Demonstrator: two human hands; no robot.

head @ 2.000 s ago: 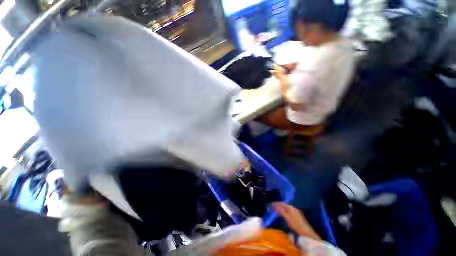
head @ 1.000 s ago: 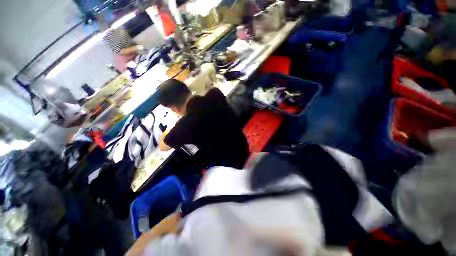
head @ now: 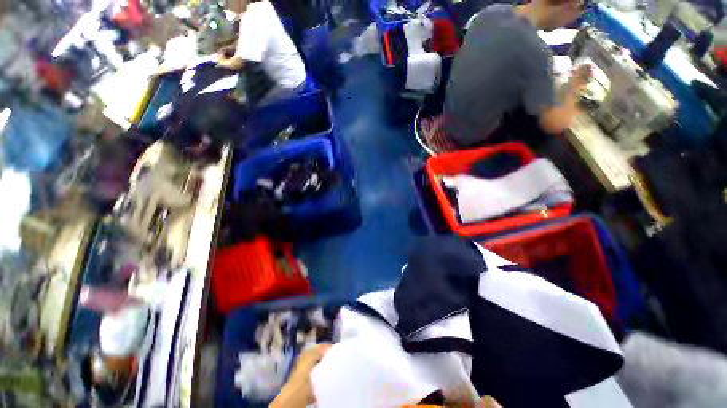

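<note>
A navy and white garment piece [head: 542,343] is bunched in front of me at the bottom of the view, with navy sections and a dark band across the white. My left hand [head: 299,382] is at its left edge and grips the white fabric. A grey shape like a sleeve [head: 677,370] is at the lower right, beside the fabric. My right hand cannot be made out clearly; small skin-toned patches show at the bottom edge, mostly covered by the fabric. A sliver of orange cloth [head: 426,405] shows there too.
Red baskets [head: 498,227] stand just beyond the garment, one holding white fabric. Blue bins [head: 343,187] and a red basket [head: 259,275] stand left of the blue aisle floor [head: 375,159]. A person in grey [head: 498,76] sits at a sewing machine [head: 630,88]; another in white sits upper left.
The view has swung from the benches to an aisle with baskets. The navy and white garment stays in front of me. The large raised white piece from two seconds ago no longer shows raised.
</note>
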